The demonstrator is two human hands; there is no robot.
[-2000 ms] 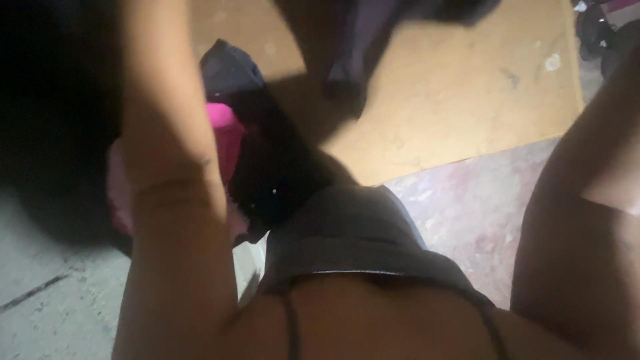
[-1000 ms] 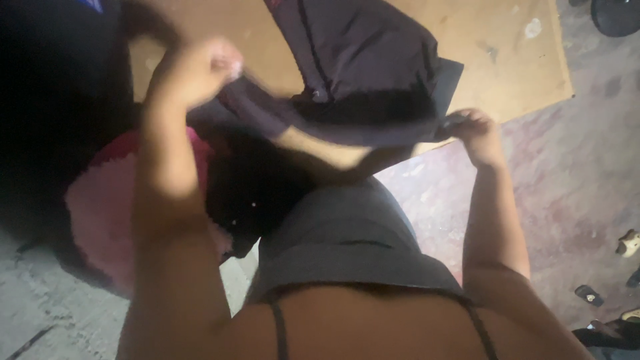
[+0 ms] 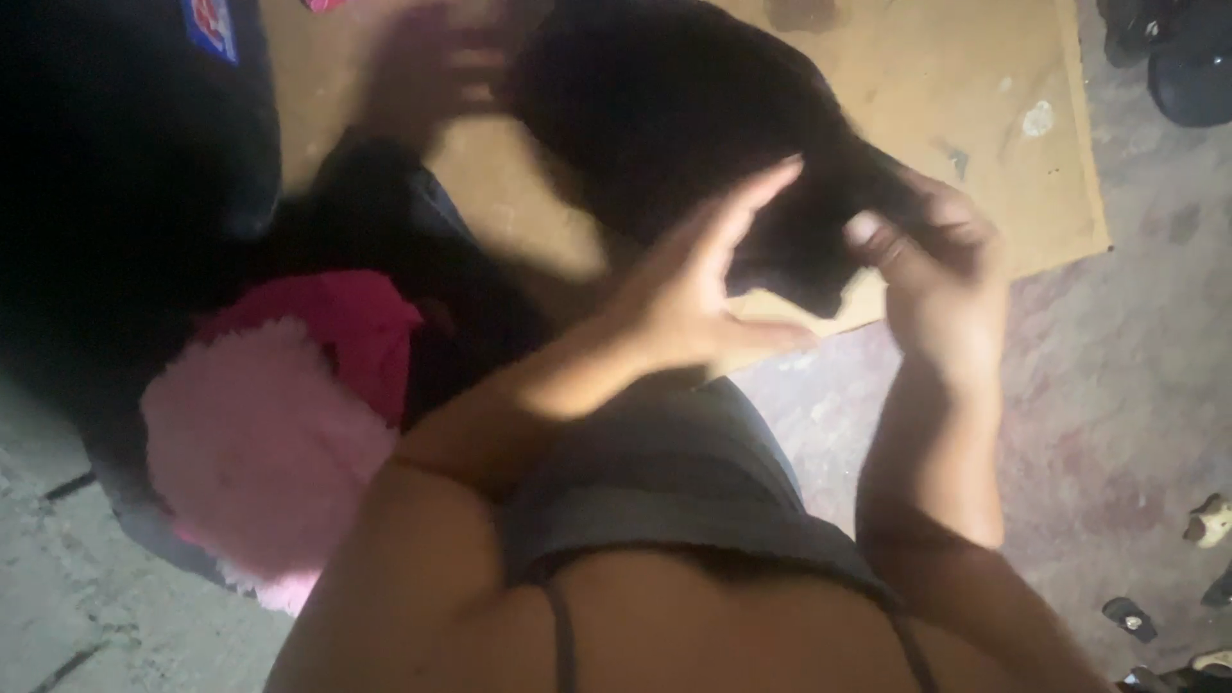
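A dark cloth garment (image 3: 674,125) hangs bunched in front of me, above a tan board or mat. My right hand (image 3: 943,260) pinches its right edge between thumb and fingers. Beside its lower edge, my left hand (image 3: 712,279) has its thumb and fingers spread apart; the fingers reach along the near side of the cloth. The garment's exact kind cannot be told, as it is dark and blurred.
Pink fluffy fabric (image 3: 269,443) lies at the left by a large dark item (image 3: 125,115) with a blue and red patch. The tan board (image 3: 1001,125) rests on a concrete floor (image 3: 1088,404). Footwear (image 3: 1193,77) and small objects (image 3: 1128,618) lie at the right.
The garment was stretched between both hands a second ago and is now bunched. My left hand has moved right, toward my right hand, and its fingers have spread.
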